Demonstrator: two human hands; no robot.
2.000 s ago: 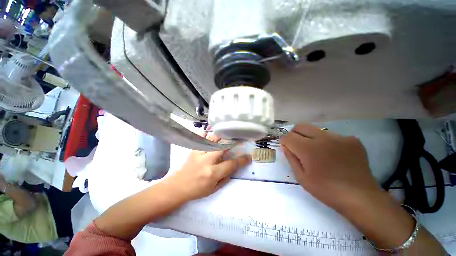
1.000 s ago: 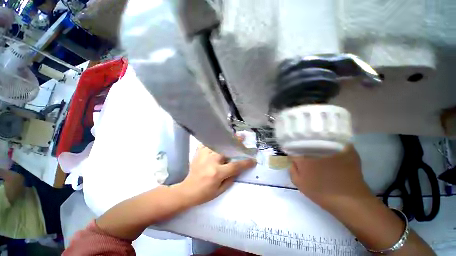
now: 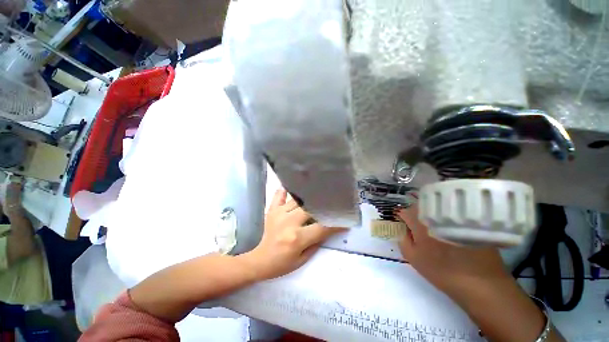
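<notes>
The industrial sewing machine head [image 3: 394,80] fills the upper right, with its white ribbed tension dial [image 3: 477,212] close to the camera. My left hand [image 3: 288,235] lies on the machine bed left of the needle area, its fingertips partly hidden behind the pale take-up cover [image 3: 300,120]. My right hand [image 3: 444,257] is right of the small tan ribbed block [image 3: 388,229], its fingers partly hidden by the dial. The needle and foot are hidden. I cannot tell whether either hand holds fabric. The needle plate [image 3: 354,242] shows between the hands.
Black-handled shears [image 3: 553,260] lie at the right. A red basket [image 3: 120,110] with pale cloth is at the upper left. A grey-white lamp tube [image 3: 248,174] stands left of the head. Ruler marks [image 3: 374,320] run along the front. A fan [image 3: 23,80] and a person's arm [image 3: 13,207] are at far left.
The view has shifted, so the machine head and dial appear larger and further right, and more of the red basket shows. Both hands remain on either side of the needle area.
</notes>
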